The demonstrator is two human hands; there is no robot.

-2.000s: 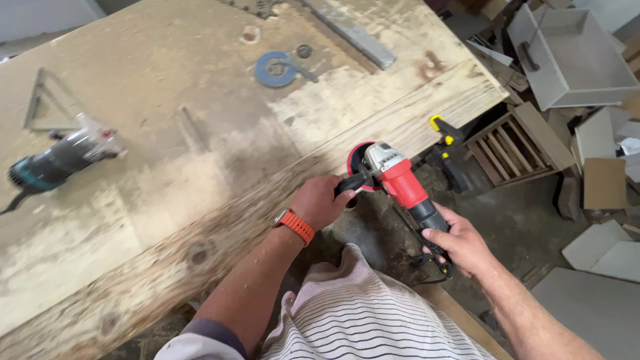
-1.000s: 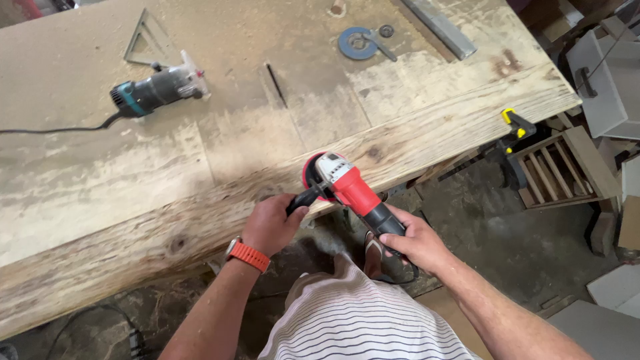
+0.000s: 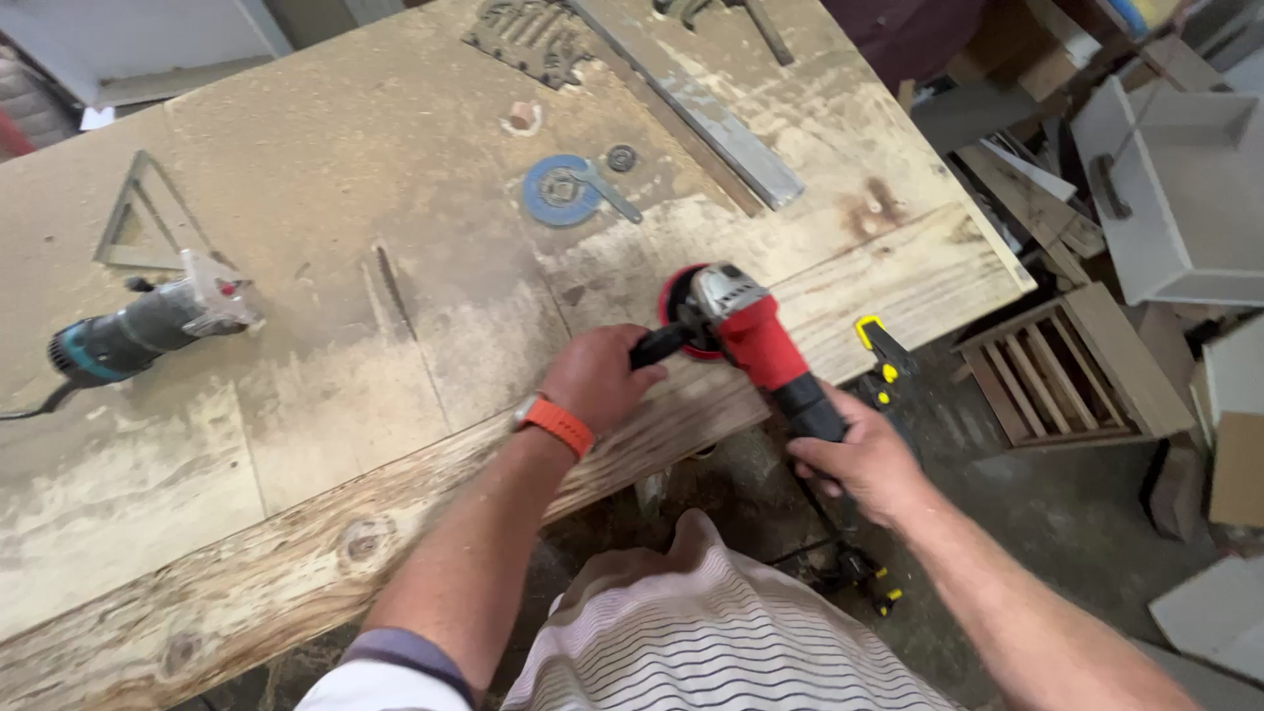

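Observation:
A red and black angle grinder with a round red-rimmed disc lies over the front part of the wooden board on the workbench. My left hand, with an orange watch strap at the wrist, is closed around its black side handle. Around the black rear body of the tool is my right hand, just off the board's edge. The disc is partly hidden behind the metal gear head; whether it touches the wood I cannot tell.
A trim router, a metal triangle, a blue disc with a pin spanner and a metal bar lie on the bench. A yellow-tipped clamp grips its edge. Drawers and wood pieces stand at right.
Both hands have moved the angle grinder further in over the board, away from the front edge where it was a second ago. The view has shifted.

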